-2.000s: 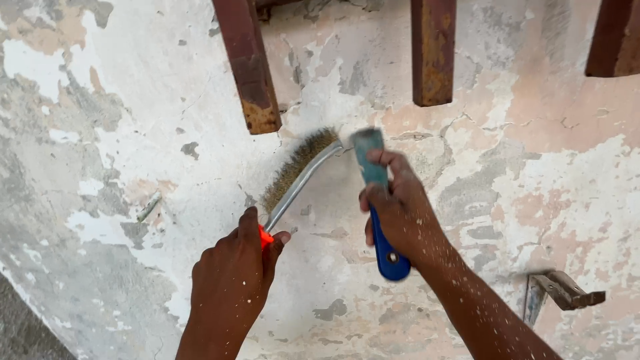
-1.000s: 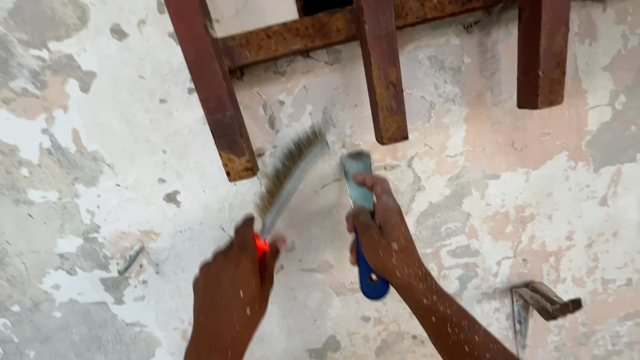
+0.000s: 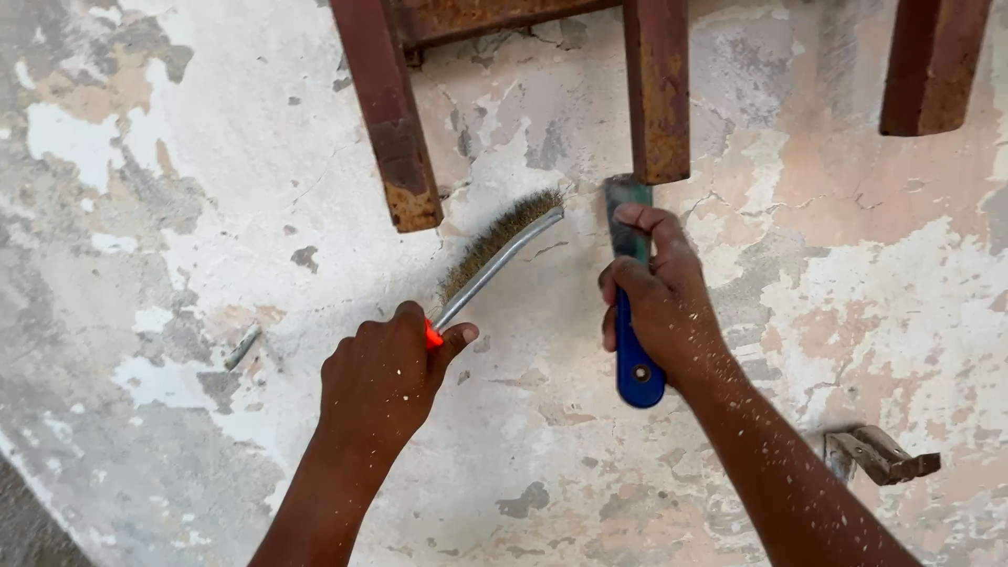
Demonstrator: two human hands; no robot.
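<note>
My left hand (image 3: 386, 370) is closed round the orange handle of a wire brush (image 3: 500, 256). The brush slants up to the right, with brassy bristles along its upper side and a bare metal back. To its right, my right hand (image 3: 661, 291) grips a scraper (image 3: 639, 346) with a blue handle and a greenish, dusty blade. The scraper is nearly upright, its blade end just under the lower end of the middle rusty metal bar (image 3: 657, 102). Behind both tools is a wall (image 3: 504, 441) with peeling paint in white, grey and pink. Pale flecks dot both hands and forearms.
Red-brown, rusty metal bars hang down at the upper left (image 3: 394, 134) and upper right (image 3: 933, 71), with a rusty crossbar (image 3: 488, 17) at the top. A metal bracket (image 3: 878, 455) juts from the wall at lower right. A short peg (image 3: 242, 347) sticks out at left.
The view has shifted, so the bars and bracket sit differently in the frame. Both hands keep hold of the same tools. The scraper's blade is now close to the middle bar's lower end.
</note>
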